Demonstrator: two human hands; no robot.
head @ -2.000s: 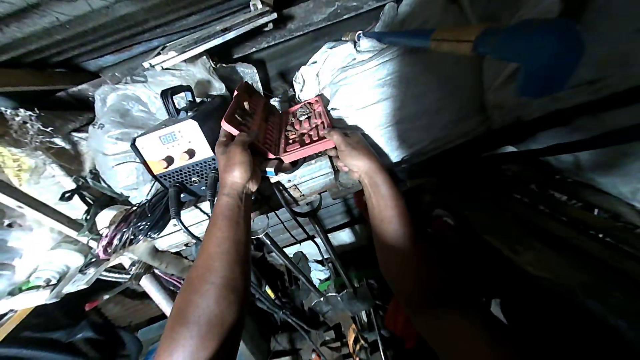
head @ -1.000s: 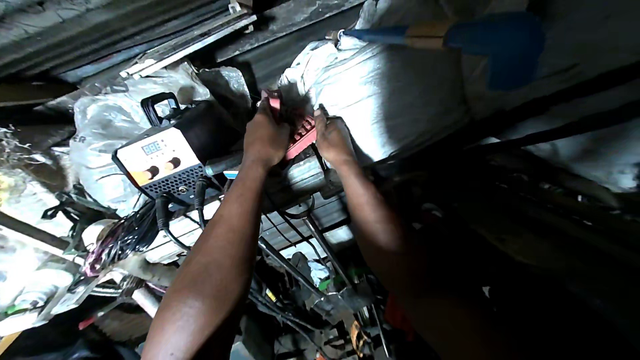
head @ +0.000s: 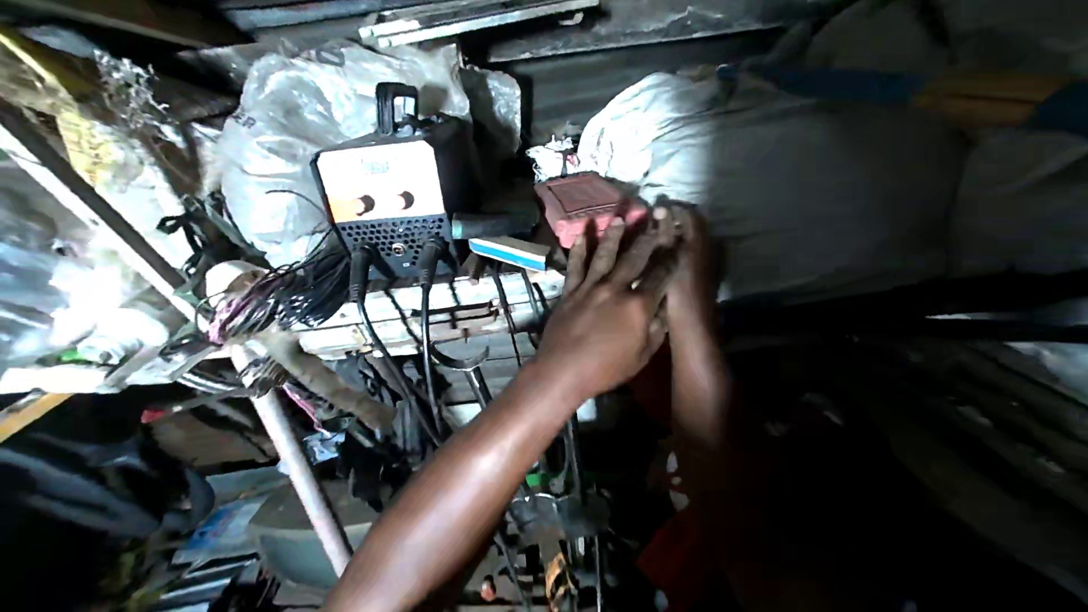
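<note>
A red plastic case [head: 586, 204], its lid down, lies on the cluttered shelf [head: 331, 340] beside a welding machine [head: 382, 195]. My left hand [head: 608, 314] reaches across the case's front right side, fingertips at its front edge and fingers spread. Just right of it, partly overlapped, is my right hand [head: 680, 246], blurred near the right end of the case; whether it holds something cannot be told. Left of the case lie a dark cylindrical thing [head: 493, 225] and a small blue and white box [head: 510, 252].
Black cables [head: 425, 340] run down from the welding machine. Clear plastic sheeting [head: 280, 144] is behind it. A large pale sack [head: 799, 187] stands to the right. Tangled wires [head: 297, 293] lie at the left, above a pale pole [head: 289, 459] and assorted clutter.
The red case was open in my hands two seconds ago; now it is closed and rests on the shelf. My hands have come together at its right side. The view has moved closer.
</note>
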